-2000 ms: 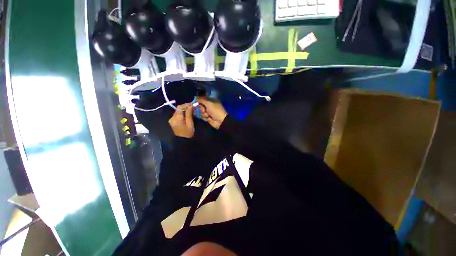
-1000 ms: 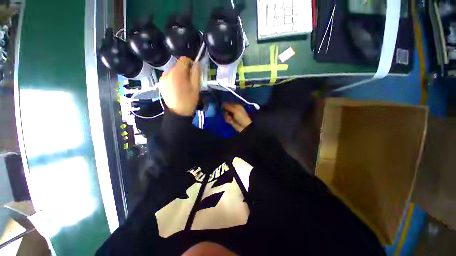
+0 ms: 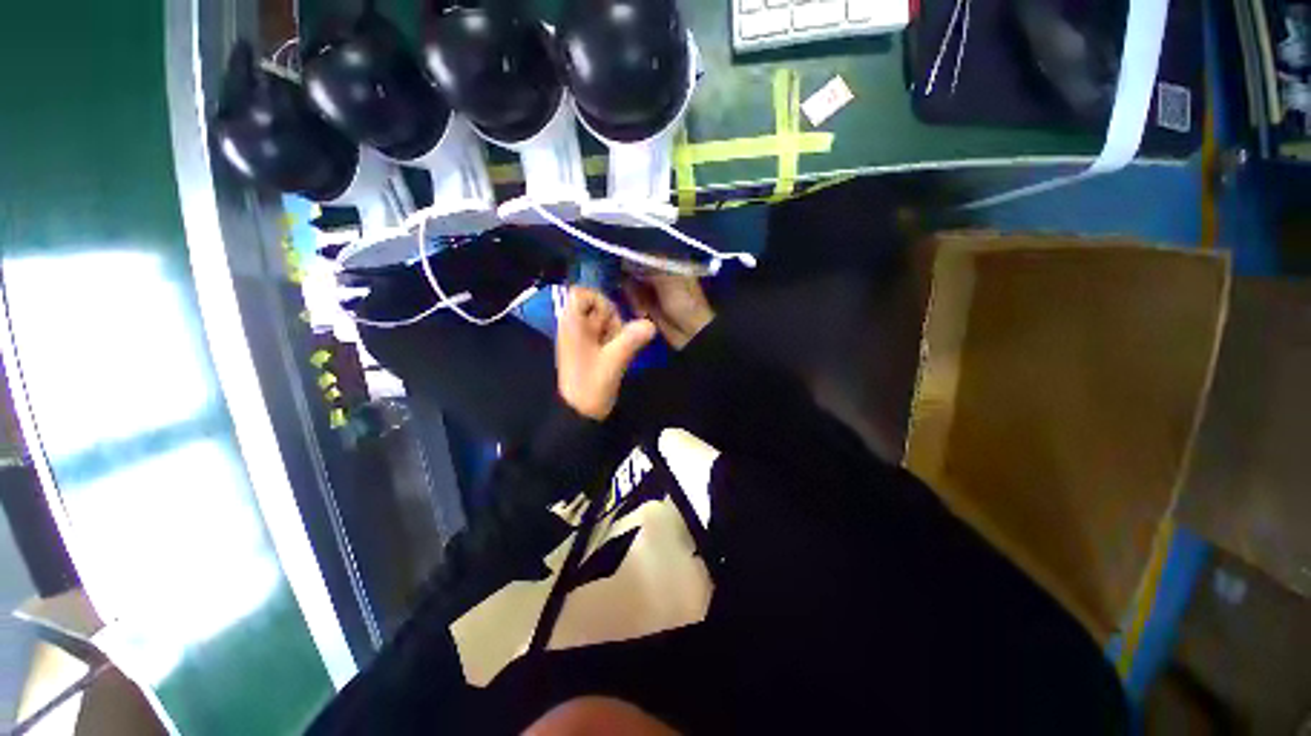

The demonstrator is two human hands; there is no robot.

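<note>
Several security cameras with glossy black ball heads (image 3: 623, 65) and white bodies (image 3: 551, 166) stand in a row at the bench's front edge. Thin white pigtail cables (image 3: 446, 305) hang from them over the edge. My left hand (image 3: 592, 354) is in front of the edge, fingers curled and thumb bent; what it may hold is too small to see. My right hand (image 3: 674, 305) is just to its right, partly hidden, close below two white cable ends (image 3: 730, 262). Whether it grips anything is unclear.
A green conveyor (image 3: 130, 403) with pale edging runs along the left. Yellow tape (image 3: 784, 144), a small label (image 3: 827, 99), a keyboard (image 3: 820, 17) and a black mouse (image 3: 1071, 51) lie on the bench. An open cardboard carton (image 3: 1064, 417) is at the right.
My left hand has moved down from the camera bodies to below the bench edge, beside my right hand. A second cable end now hangs by the rightmost one. The view has shifted.
</note>
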